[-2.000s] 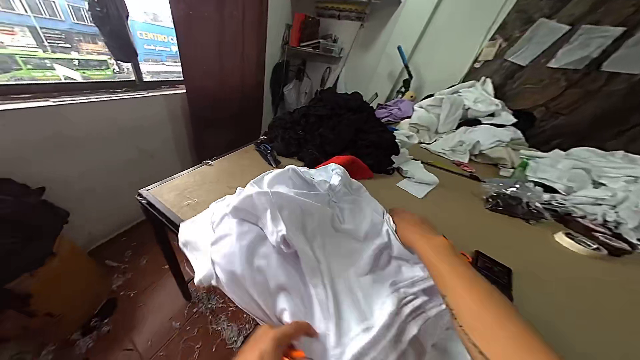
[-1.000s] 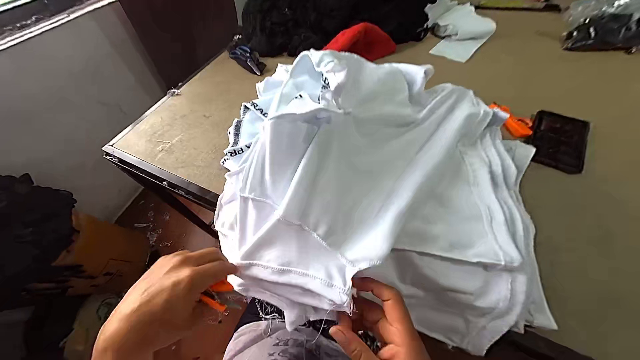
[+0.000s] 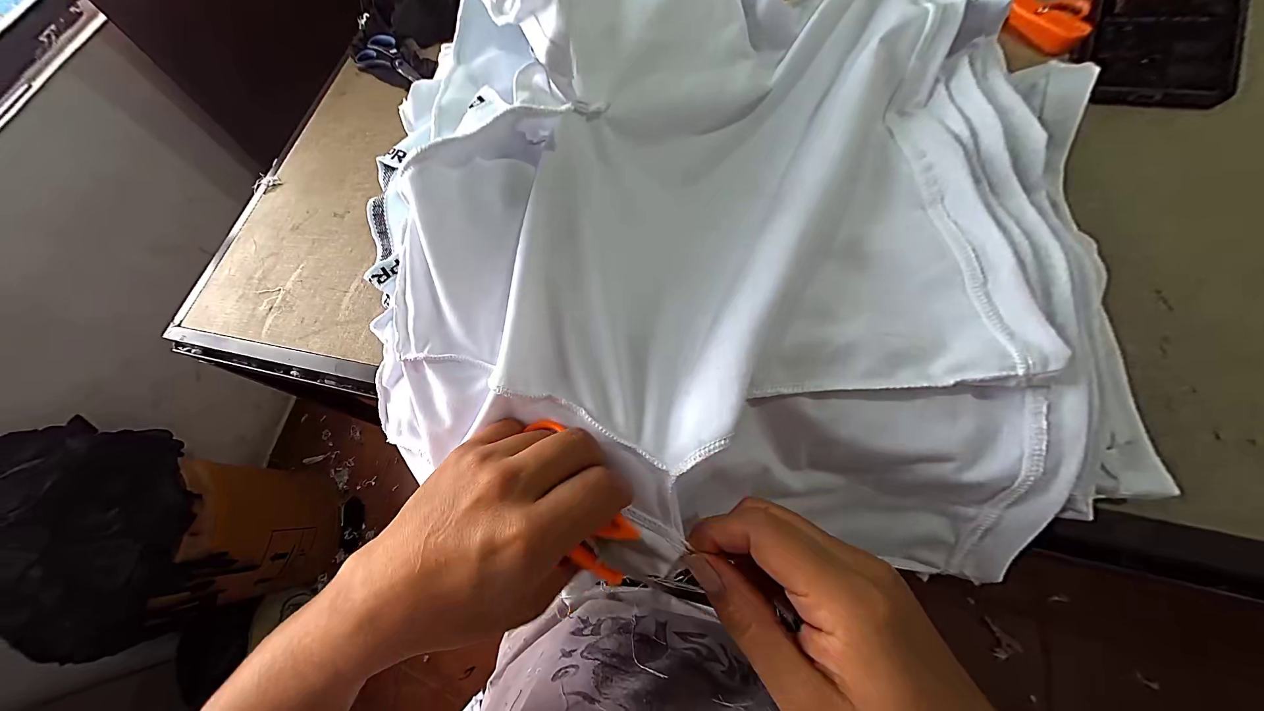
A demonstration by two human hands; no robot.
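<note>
White fabric garments (image 3: 652, 237) with overlocked seams lie stacked over the table's near edge, their bottom hanging toward my lap. My left hand (image 3: 523, 513) holds an orange-handled cutting tool (image 3: 597, 558), mostly covered by my fingers, and rests on the lower hem. Its blades are hidden, so its exact kind cannot be told. Thumb and forefinger of my right hand (image 3: 780, 592) pinch the garment's seam end, close to the right of my left hand. Loose threads hang just below the pinched spot.
The table (image 3: 286, 247) has its corner at the left. Dark-handled scissors (image 3: 388, 57) lie at the back left, an orange tool (image 3: 1052, 22) and a black tray (image 3: 1170, 49) at the back right. A cardboard box (image 3: 262, 533) with black cloth (image 3: 84, 538) stands on the floor at left.
My right hand, earlier stretched over the garments, came back to the near hem and now pinches the seam. My left hand has moved in beside it. The view has tilted down and closer.
</note>
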